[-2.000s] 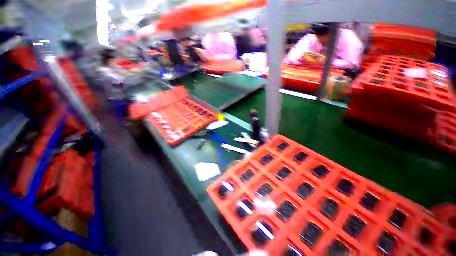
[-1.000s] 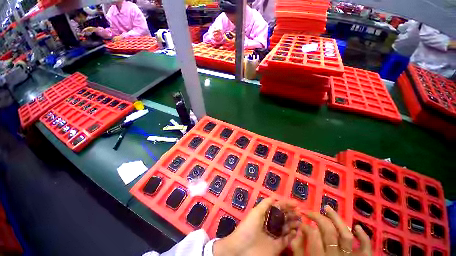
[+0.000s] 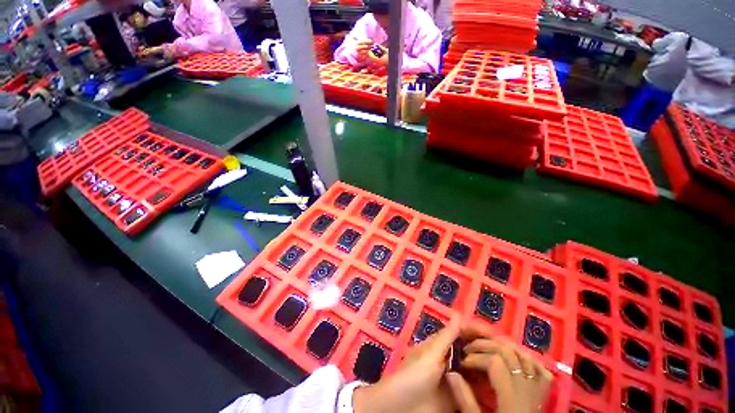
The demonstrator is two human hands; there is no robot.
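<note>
A red-orange tray point(image 3: 316, 218) lies in front of me, its pockets holding dark watch cases. Cases in the near-left row show plain black faces; many others, such as one watch case point(image 3: 392, 314), show a ring. My left hand point(image 3: 415, 379) and my right hand point(image 3: 508, 375) meet over the tray's near edge, around one watch case point(image 3: 454, 355) seen nearly edge-on, mostly hidden by fingers. Both hands appear to hold it. A second filled tray point(image 3: 570, 278) lies at the right, touching the main one.
A grey post point(image 3: 310, 105) rises behind the tray. A black bottle point(image 3: 299, 171), white strips point(image 3: 268, 217), a paper slip point(image 3: 219, 268) and a tray pair point(image 3: 181, 189) lie left. Stacked trays point(image 3: 483, 133) stand across the bench. People in pink smocks point(image 3: 415, 40) sit opposite.
The watch case has turned from showing its dark face to nearly edge-on. My right hand's fingers have closed in around it, nearer my left hand. The view has shifted slightly.
</note>
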